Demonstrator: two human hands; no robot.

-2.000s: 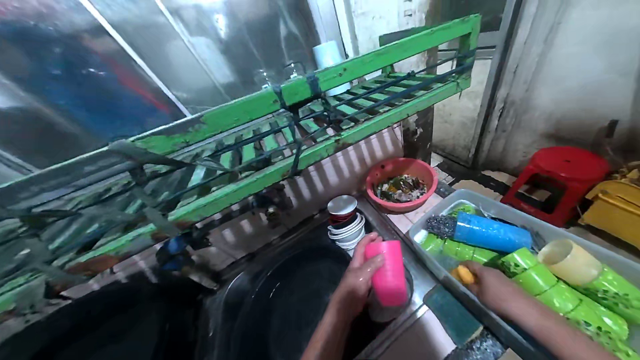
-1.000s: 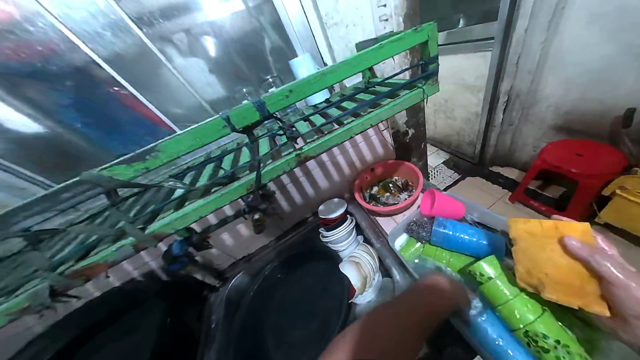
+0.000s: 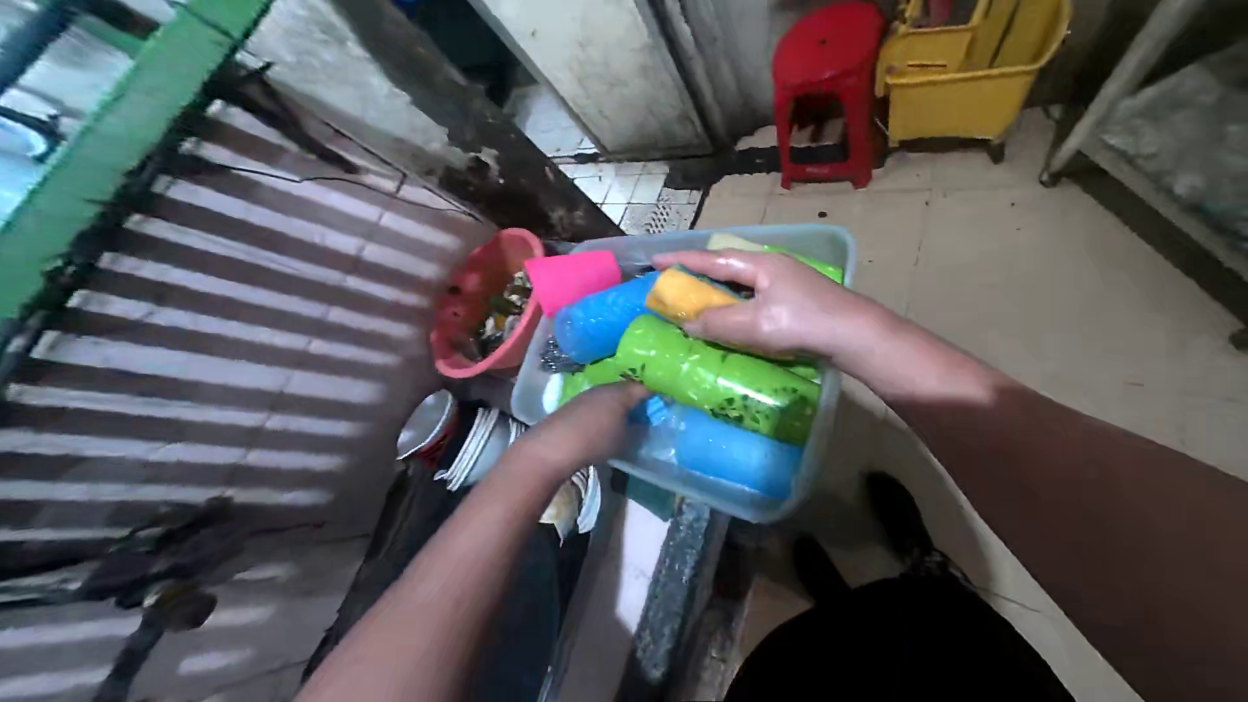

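My right hand (image 3: pixel 770 302) is closed around a yellow sponge (image 3: pixel 682 294) over a translucent plastic tub (image 3: pixel 846 263). My left hand (image 3: pixel 595 414) reaches into the tub's near left side, blurred, its fingertips at a light blue plastic cup (image 3: pixel 741 456); whether it grips anything cannot be told. Stacked green patterned cups (image 3: pixel 717 375) lie between the hands. A blue cup (image 3: pixel 600 320) lies behind them, and a pink cup (image 3: pixel 575 281) rests at the tub's back left. Part of a cream cup (image 3: pixel 733 242) shows behind my right hand.
A red basin (image 3: pixel 458 361) of scraps stands left of the tub. Stacked white dishes (image 3: pixel 478 448) and a red-and-white bowl (image 3: pixel 427 426) are by the dark sink. Farther back are a red stool (image 3: pixel 829 88) and a yellow mop bucket (image 3: pixel 960 102). A green rack (image 3: pixel 117 146) is at upper left.
The pink cup was in my left hand two seconds ago and now lies in the tub. My left hand has moved over to the tub. The view has swung right and down.
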